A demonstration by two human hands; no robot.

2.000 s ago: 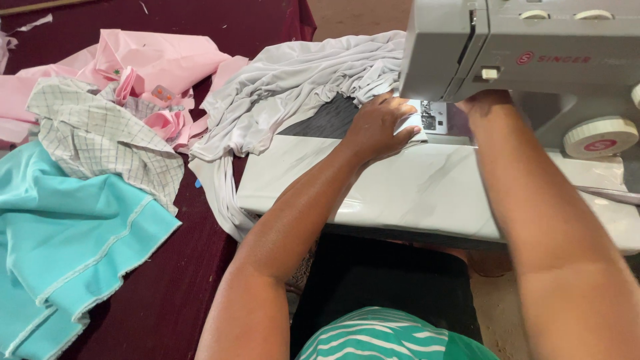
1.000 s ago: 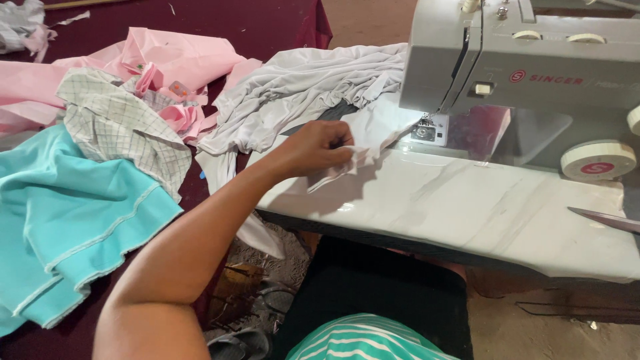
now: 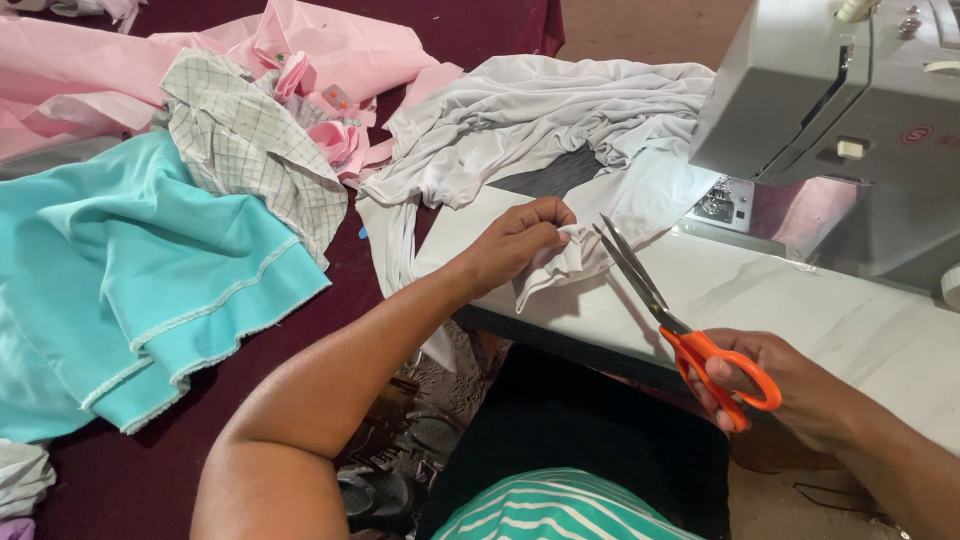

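Observation:
My left hand (image 3: 525, 244) pinches a bunched edge of light grey fabric (image 3: 559, 259) above the front of the white marbled sewing table (image 3: 757, 289). In my right hand (image 3: 750, 375) are scissors with orange handles (image 3: 694, 349); the blades are slightly parted, with their tips close to the pinched fabric. The rest of the pale garment (image 3: 540, 112) lies gathered behind my left hand and stretches toward the grey Singer sewing machine (image 3: 825, 97). The metal needle plate area (image 3: 724, 206) is lit under the machine head.
A table with a maroon cloth (image 3: 300, 330) stands at the left. On it lie turquoise fabric with frayed white seams (image 3: 165, 262), a checked cloth (image 3: 240, 135), pink fabric (image 3: 337, 45) and a small blister pack (image 3: 335, 96). Sandals (image 3: 375, 487) are on the floor below.
My left hand has moved left from beside the needle area, holding the fabric edge. My right hand has left the machine and now holds the scissors, which lay at the table's right a second ago.

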